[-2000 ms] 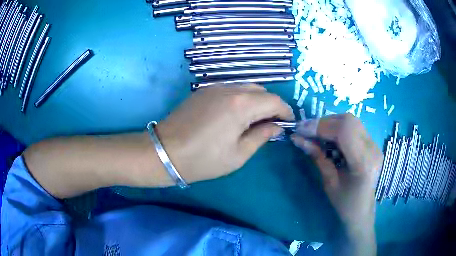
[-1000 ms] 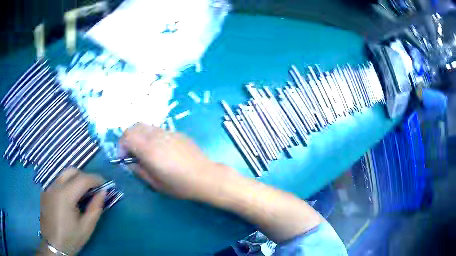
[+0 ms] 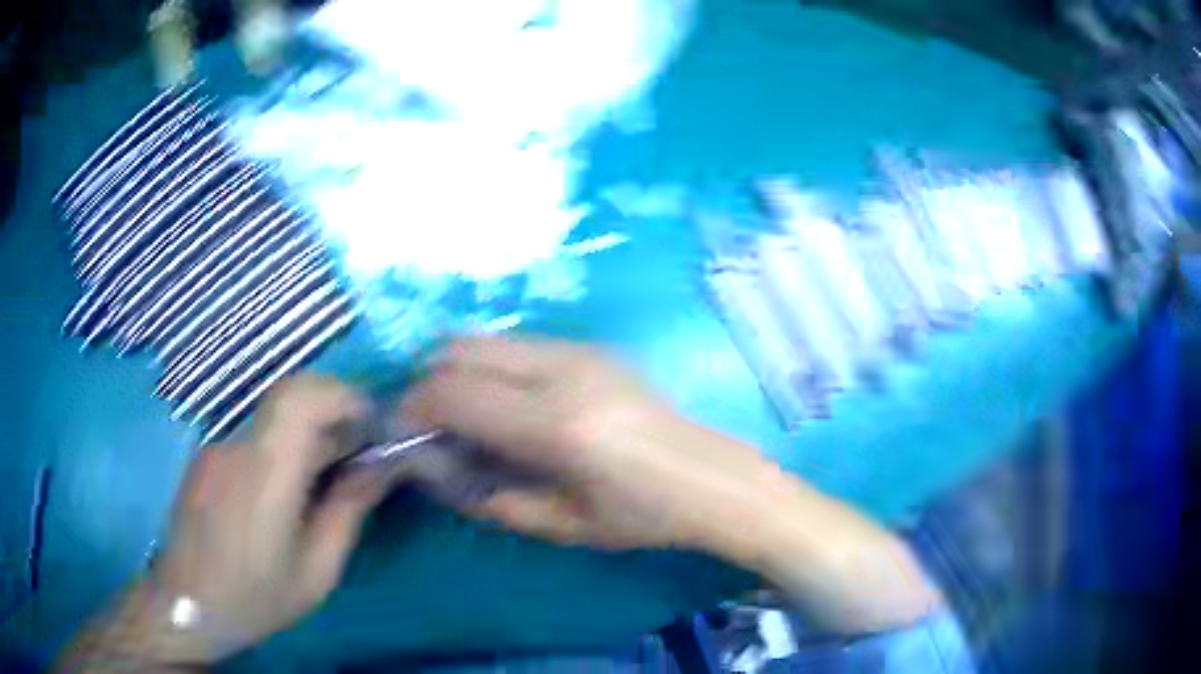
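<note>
My left hand (image 3: 270,514) is at the lower left, fingers closed on a slim metal tube (image 3: 399,448). My right hand (image 3: 553,441) meets it from the right, its fingertips at the tube's other end. The frame is blurred, and whether a white piece is between the right fingers cannot be told. A row of metal tubes (image 3: 204,263) lies just beyond my left hand. An overexposed heap of white plastic pieces (image 3: 435,198) lies beyond my hands, to the right of that row.
A blurred right-hand row of thinner tubes (image 3: 909,270) runs to a grey metal block (image 3: 1135,217) at the table's right edge. A bright clear bag (image 3: 527,46) is behind the heap. One dark tube (image 3: 38,527) lies at far left. Blue material (image 3: 1120,461) is at lower right.
The view has shifted and blurred. My right hand has come from the edge of the white heap to my left hand, and both now meet at the tube.
</note>
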